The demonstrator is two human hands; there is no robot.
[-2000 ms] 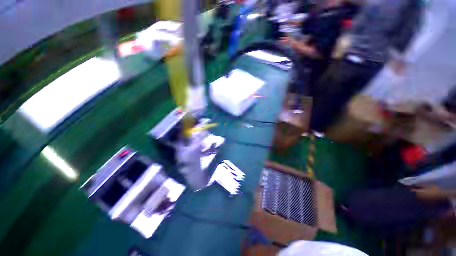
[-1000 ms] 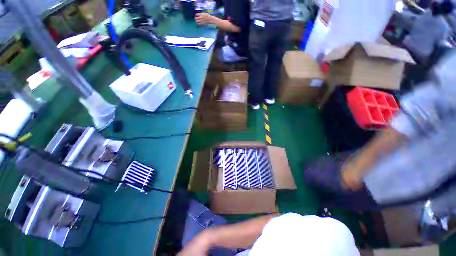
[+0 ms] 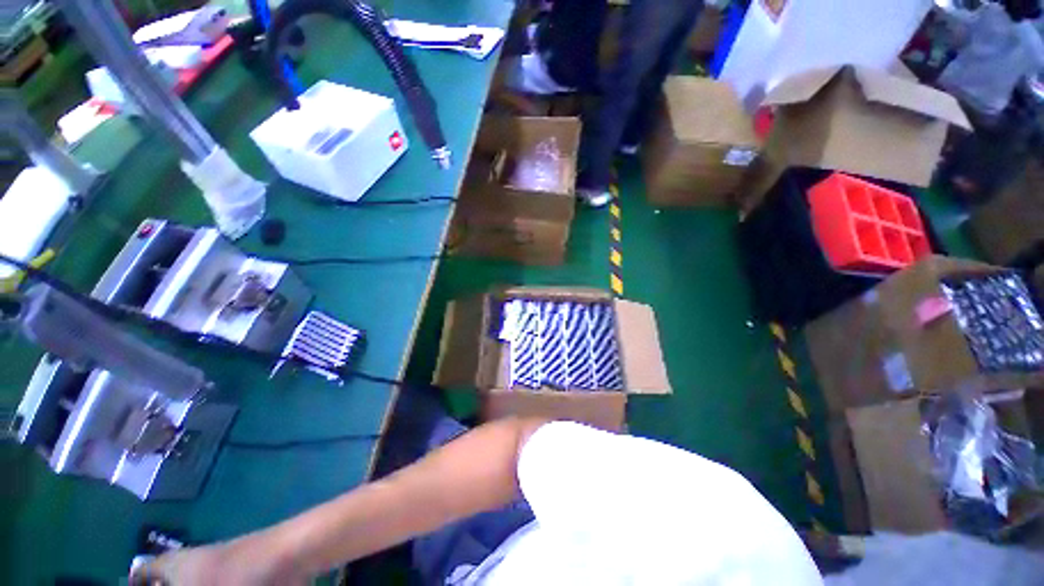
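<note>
My right arm in a white sleeve crosses the bottom of the view. My right hand (image 3: 200, 565) is at the lower left over the bench, partly cut off by the bottom edge. A dark plate with white lettering (image 3: 164, 539) shows just beyond the hand. A small pale piece (image 3: 139, 565) shows by the fingertips; whether it is gripped cannot be told. My left hand is out of the picture. Two silver-grey box fixtures (image 3: 218, 286) (image 3: 120, 433) stand on the green bench (image 3: 309, 426), with striped silver strips (image 3: 321, 346) beside them.
A white box (image 3: 330, 140) with a black hose (image 3: 403, 82) stands farther along the bench. An open carton of striped silver parts (image 3: 561, 346) is on the floor. A red divided tray (image 3: 872, 226) and more cartons (image 3: 704, 143) are on the right. A person's legs (image 3: 641, 74) show at the top.
The view swung right and down from the bench to the floor cartons. My right forearm now reaches farther left, bringing the hand into view. The person in grey at the right has left the view.
</note>
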